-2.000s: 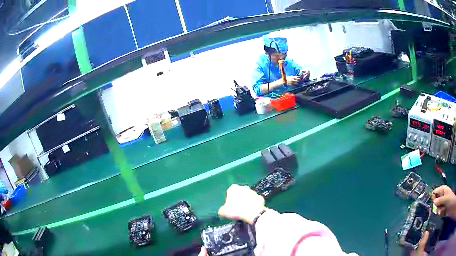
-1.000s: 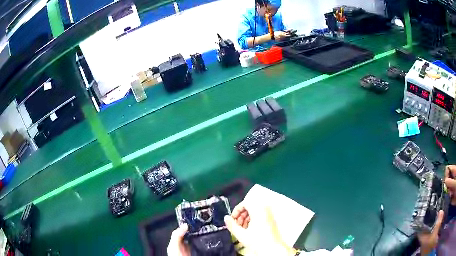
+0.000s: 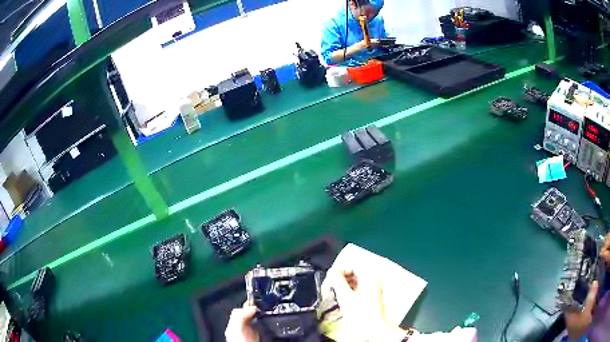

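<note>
An open trail camera unit (image 3: 286,294) lies over the black foam tray (image 3: 217,310), its round lens ring facing up and a plain dark half below it. My left hand (image 3: 242,326) grips its lower left side. My right hand (image 3: 354,297) is at the unit's right side, over the cream paper sheet (image 3: 399,284); its fingers are blurred, and I cannot tell if it holds anything.
Circuit boards in open cases (image 3: 226,234) stand ahead and left, another (image 3: 360,182) by black ribbed blocks (image 3: 368,141). Power supplies (image 3: 565,123) are at right, near another person's hands (image 3: 583,314) holding a unit. A thin black cable (image 3: 516,294) lies right. A person (image 3: 348,33) sits across.
My right hand has come down from over the bench to the unit's right side, then shifted slightly right over the paper. The unit shows opened. The view has tilted down.
</note>
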